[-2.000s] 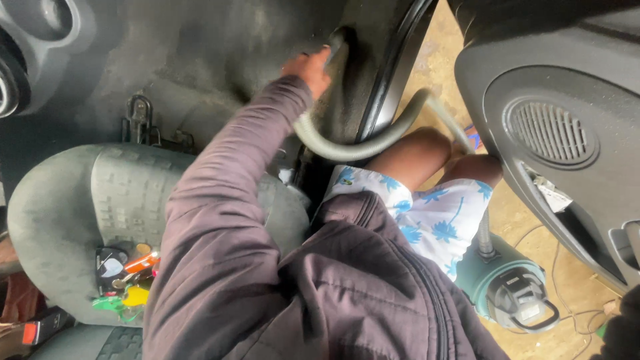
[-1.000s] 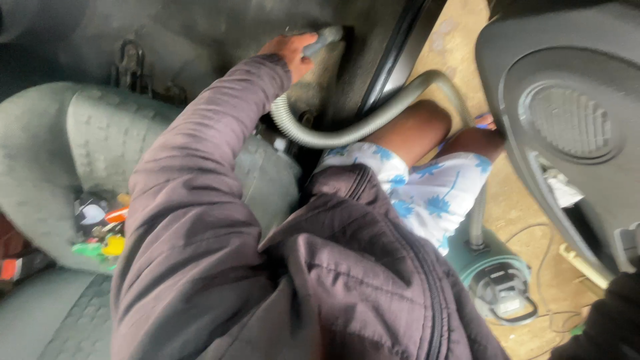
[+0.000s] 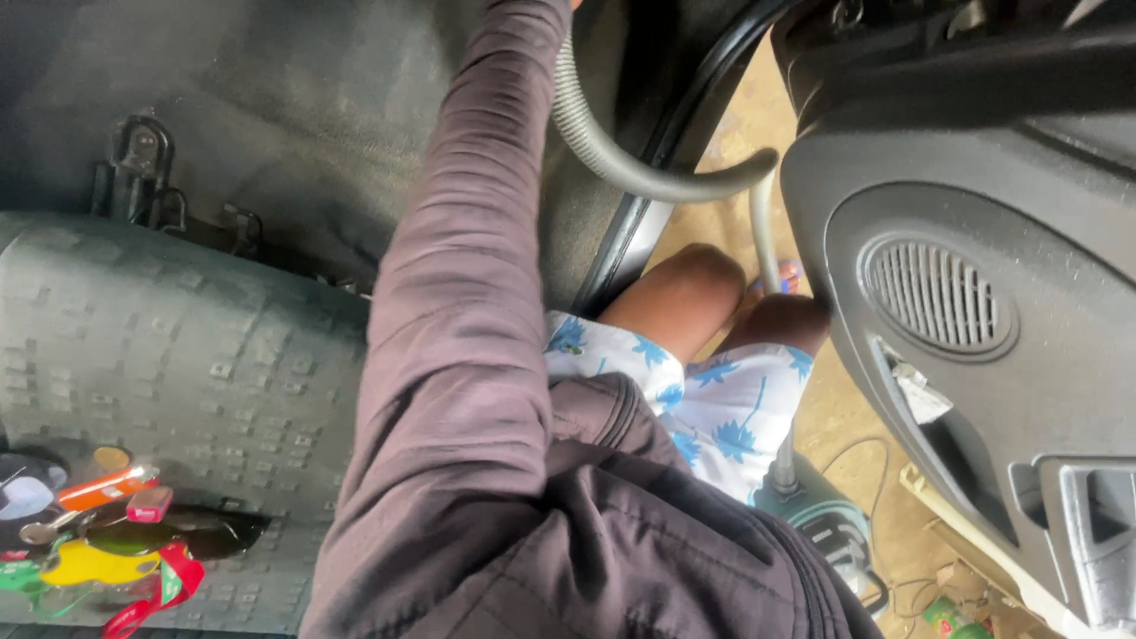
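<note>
Only a sliver of my left hand (image 3: pixel 577 3) shows at the top edge, beyond the outstretched sleeve; its fingers and grip are hidden. Close beside it, a grey ribbed vacuum hose (image 3: pixel 612 164) comes out from behind the cuff. The hose curves over the car's door sill and bends down past my knees. At the lower right, partly behind my jacket, the teal-and-grey vacuum cleaner (image 3: pixel 830 532) stands on the ground outside. My right hand is out of view. Dark car floor covering (image 3: pixel 337 98) lies around the forearm.
A grey fabric car seat (image 3: pixel 177 355) fills the left, with sunglasses (image 3: pixel 169 530), a yellow item (image 3: pixel 99 564) and an orange lighter (image 3: pixel 106 488) on it. The open car door (image 3: pixel 1021 266) stands at the right. A thin cord (image 3: pixel 879 479) lies on the ground.
My left hand was in view holding the hose end over the car floor; it has moved up, almost out of the frame. The hose loop has shifted. The view has moved closer.
</note>
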